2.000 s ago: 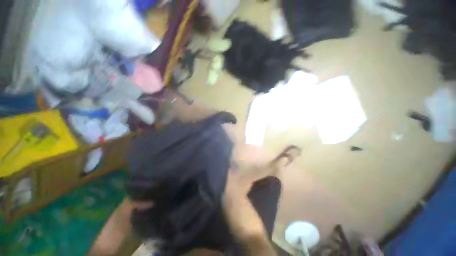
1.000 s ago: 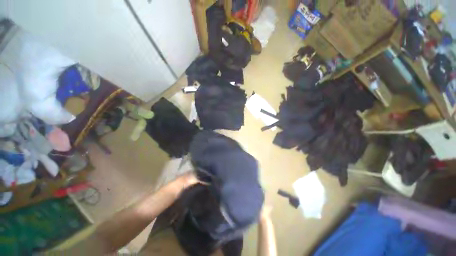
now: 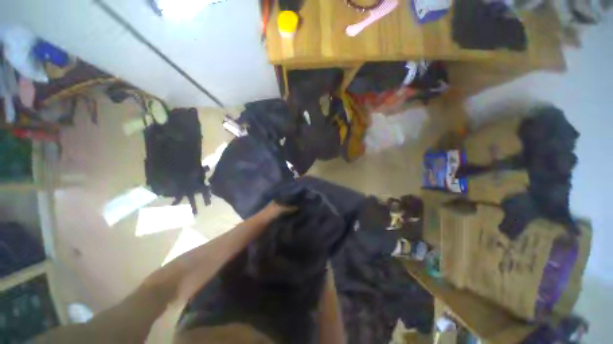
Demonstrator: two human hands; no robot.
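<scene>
A dark, floppy bundle of panels hangs in front of my body at the lower centre. My left hand grips its upper part, with the forearm coming in from the lower left. My right forearm shows at the bundle's right side, but the hand is hidden by the cloth. More dark panels lie just beyond the bundle, and a dark pile lies to its right. The picture is blurred.
A separate dark pile and white sheets lie on the floor at left. A wooden cabinet stands ahead. A cardboard box, a blue packet and a shelf edge are at right.
The view has turned right and moved closer to the cabinet. The bundle remains in front of me and now hangs looser and more crumpled. My right hand has gone out of sight behind it.
</scene>
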